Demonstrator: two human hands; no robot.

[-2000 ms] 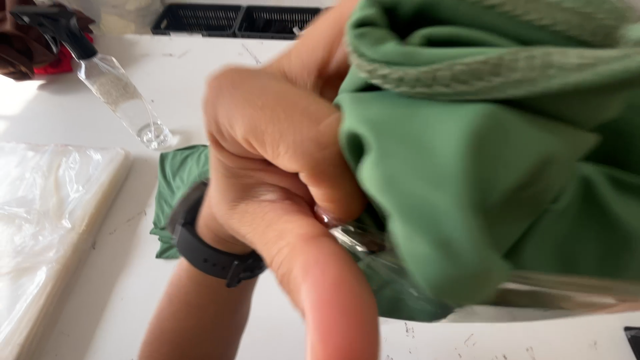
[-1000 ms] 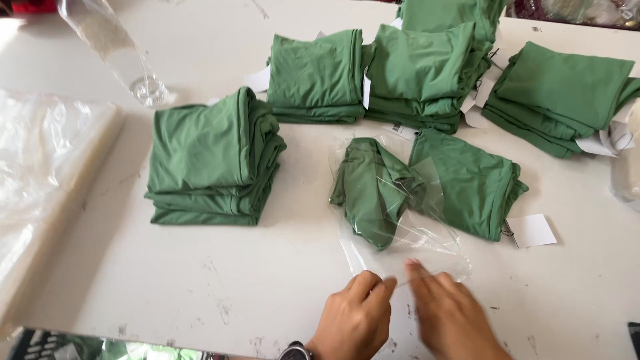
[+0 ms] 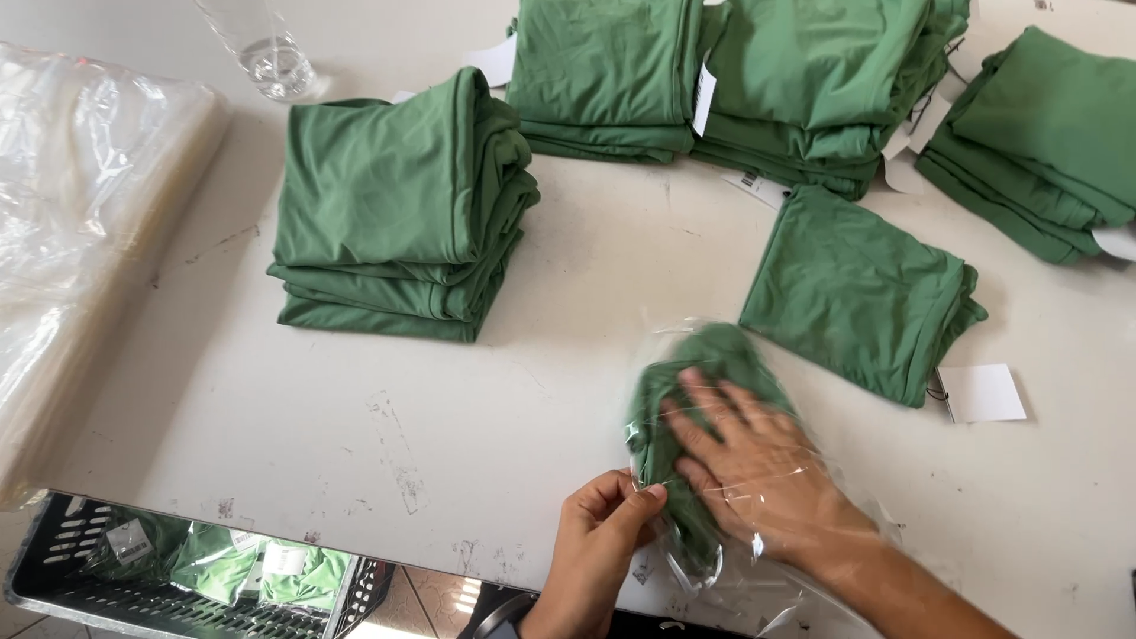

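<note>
A green folded garment (image 3: 710, 351) lies in a clear plastic bag (image 3: 688, 568) near the table's front edge. My left hand (image 3: 612, 524) pinches the bag's left side between thumb and fingers. My right hand (image 3: 754, 461) is inside the bag, its fingers spread flat on top of the garment. Just beyond, to the right, rests a folded green garment (image 3: 856, 293) with a white tag (image 3: 983, 393) on a string. A stack of folded green garments (image 3: 382, 186) stands to the left of my hands.
More green stacks (image 3: 603, 71) line the back, some with tags. Clear plastic bags (image 3: 80, 222) lie in a pile at the left. A clear bottle (image 3: 277, 67) stands at the back left. A black crate (image 3: 53, 568) with bagged green garments sits below the front edge.
One second ago both hands were at the bag's near end; now my right hand is in the bag, over the garment. The view has shifted.
</note>
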